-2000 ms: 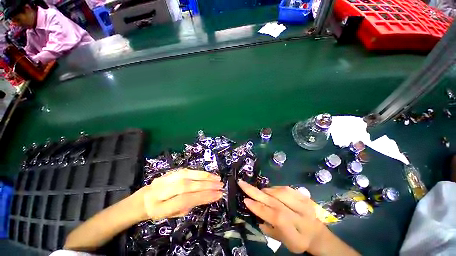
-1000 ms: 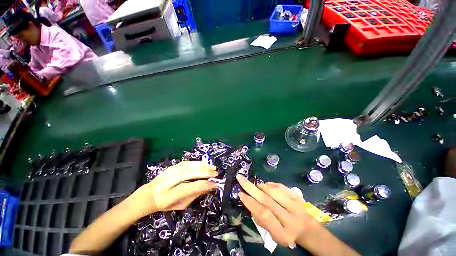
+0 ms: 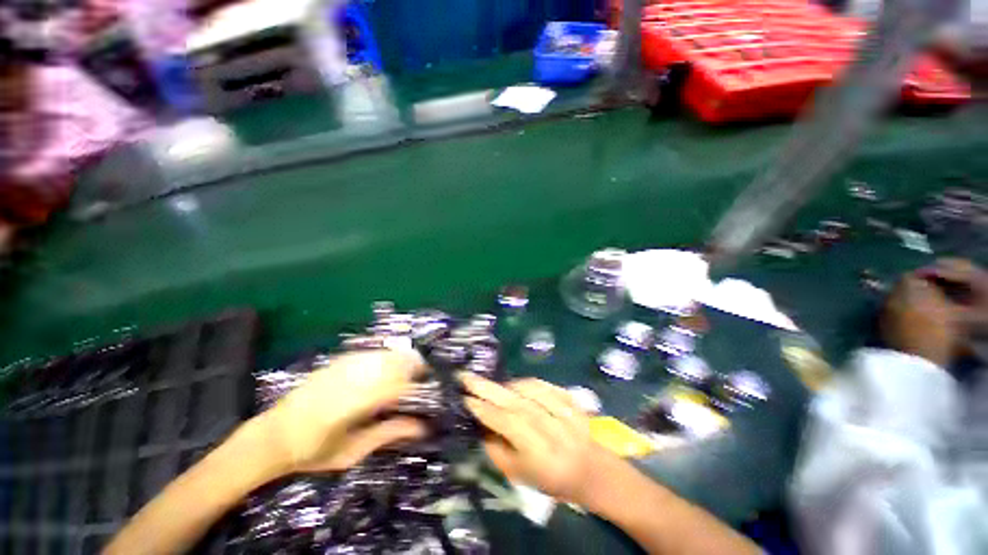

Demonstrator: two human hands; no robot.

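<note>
A large heap of small black pieces with shiny metal fittings point(image 3: 368, 499) lies on the green bench before me. The view is blurred. My left hand point(image 3: 352, 407) is over the left of the heap, fingers pointing right. My right hand point(image 3: 533, 431) is at its right side, fingers pointing left. A dark strip-like piece point(image 3: 446, 392) shows between the fingertips of both hands; how firmly each holds it is too blurred to tell. A white tissue point(image 3: 535, 504) lies under my right hand.
A black compartment tray point(image 3: 195, 396) is at left. Round metal-topped parts point(image 3: 620, 363), a yellow sheet point(image 3: 621, 436), a clear bottle point(image 3: 598, 284) and white paper point(image 3: 663, 278) lie right. A slanting post point(image 3: 796, 163), red tray point(image 3: 737, 60) and blue bin point(image 3: 569, 52) stand beyond. Another person's sleeve point(image 3: 883, 444) is at right.
The view has swung right and blurred, so the bench things sit further left. A neighbour's hand now shows at right. My hands stay over the heap, fingertips facing each other.
</note>
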